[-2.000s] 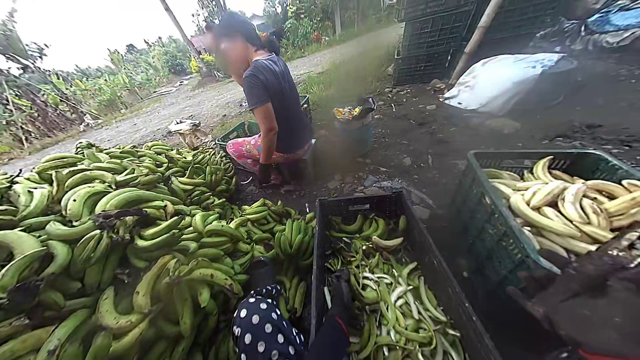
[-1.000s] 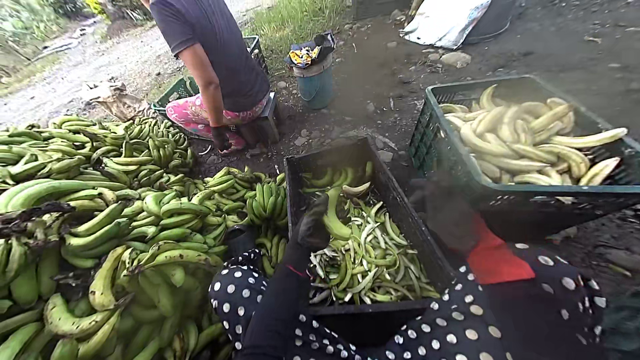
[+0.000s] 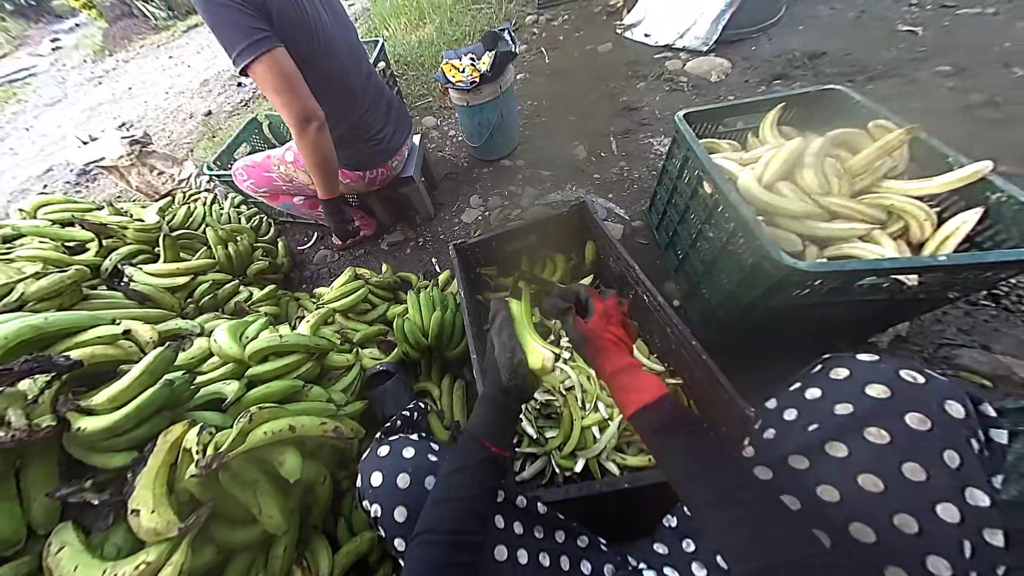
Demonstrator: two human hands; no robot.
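Note:
My left hand (image 3: 506, 356), in a dark glove, grips a green plantain (image 3: 531, 334) over a black plastic crate (image 3: 696, 360). My right hand (image 3: 602, 332), in a red and dark glove, is close at the plantain's right side; its fingers are bent, and whether they hold a tool cannot be made out. Below both hands, green and white plantain peels (image 3: 572, 428) lie in the crate. A large heap of green plantains (image 3: 240, 352) spreads to the left. At the right, peeled plantains (image 3: 832, 192) fill a green plastic crate (image 3: 720, 232).
A co-worker (image 3: 320, 104) sits on a low stool (image 3: 416, 184) beyond the heap, next to another green crate (image 3: 240, 148). A blue bucket (image 3: 488, 120) with a dark bag on top stands behind the black crate. A white sack (image 3: 678, 28) and stones lie farther back.
The view has swung down and to the right since two seconds ago. My right hand has come over the black crate beside my left hand, which one second ago was there with a green plantain.

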